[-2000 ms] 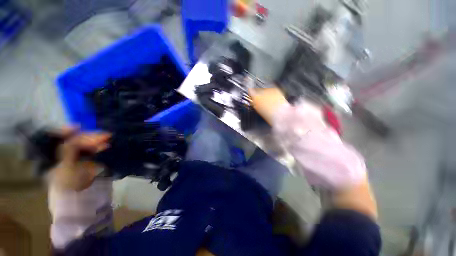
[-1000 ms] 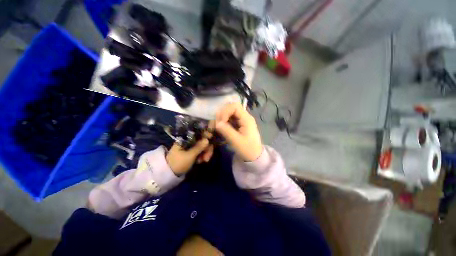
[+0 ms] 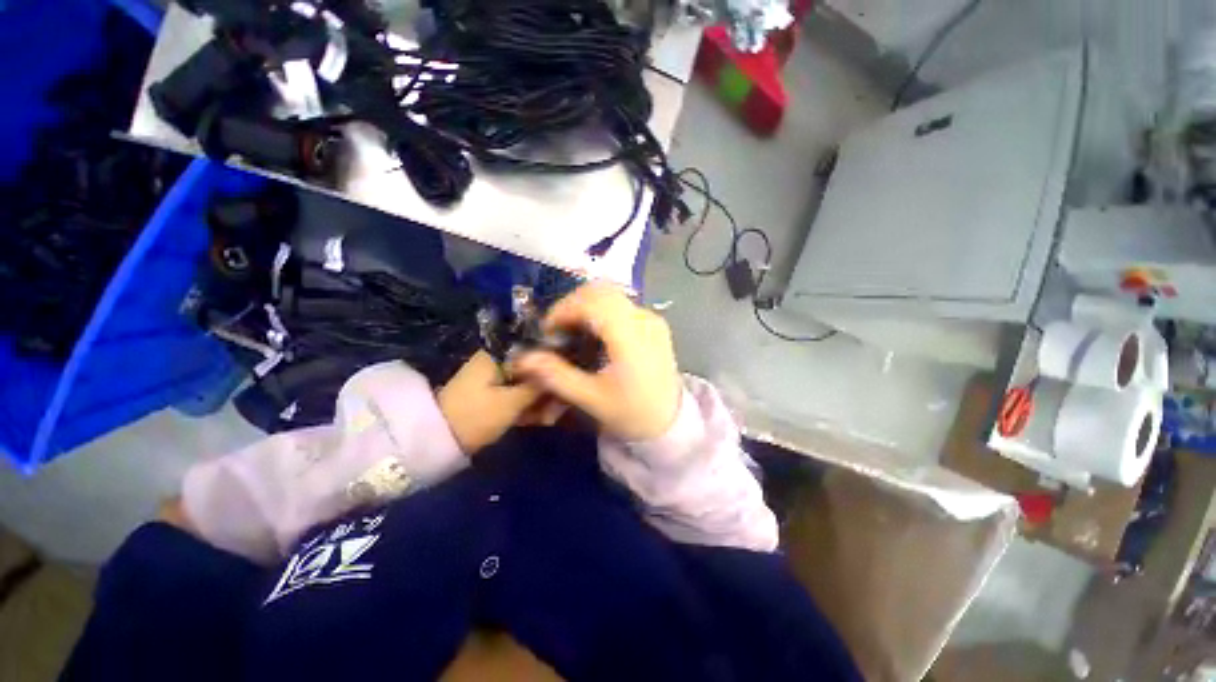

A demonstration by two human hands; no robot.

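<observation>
My left hand [image 3: 487, 400] and my right hand [image 3: 620, 366] are together in front of my body, around a small cluster of cable connectors [image 3: 518, 317] with pale metallic glints. The fingers hide much of what they hold. Black cord bundles [image 3: 334, 313] with small white labels lie on my lap, left of my hands. More black cords [image 3: 534, 80] and labelled bundles lie on the pale tabletop [image 3: 567, 220] ahead.
A large blue crate [image 3: 114, 333] full of black items stands at left. A lined carton [image 3: 907, 560] is at lower right. A small black adapter [image 3: 740, 277] with its cord lies on the lower surface beyond the table. A grey cabinet [image 3: 947, 200] and white rolls [image 3: 1107, 426] are at right.
My left hand has come from the crate side to my front, and my right hand from the tabletop to meet it. Both now work close together on the connectors. The view has turned right.
</observation>
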